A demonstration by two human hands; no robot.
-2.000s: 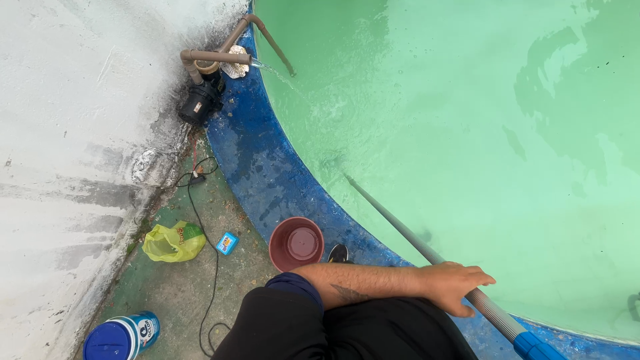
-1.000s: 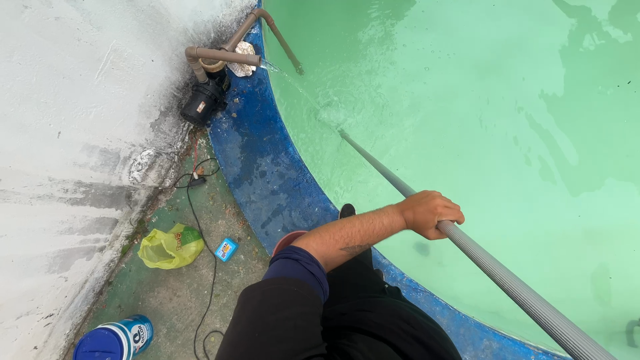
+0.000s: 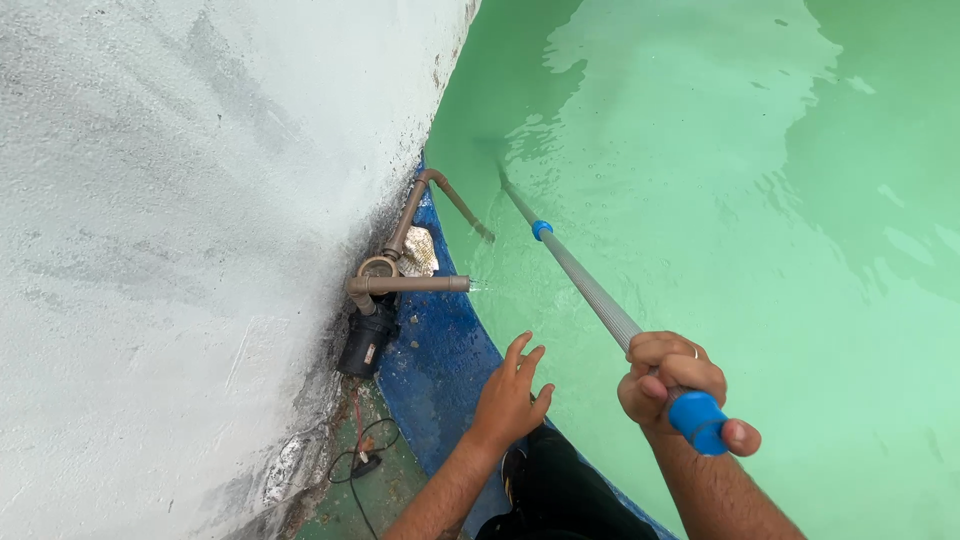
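My right hand grips a ribbed grey telescopic pole just above its blue end cap; a ring shows on one finger. From there the pole slants up and left past a blue collar into the green pool water, where a dark, blurred shape at its far end lies under the surface. My left hand is off the pole, fingers spread and holding nothing, over the blue pool rim.
A black pump with brown pipes stands against the white wall. One pipe spouts water into the pool; another dips in. A whitish piece lies beside them. A black cable lies on the floor.
The view has shifted toward the pump and wall. Both hands now show, the right one at the pole's blue-capped end. The left hand is free of the pole. The pole's far end reaches beyond the pipes.
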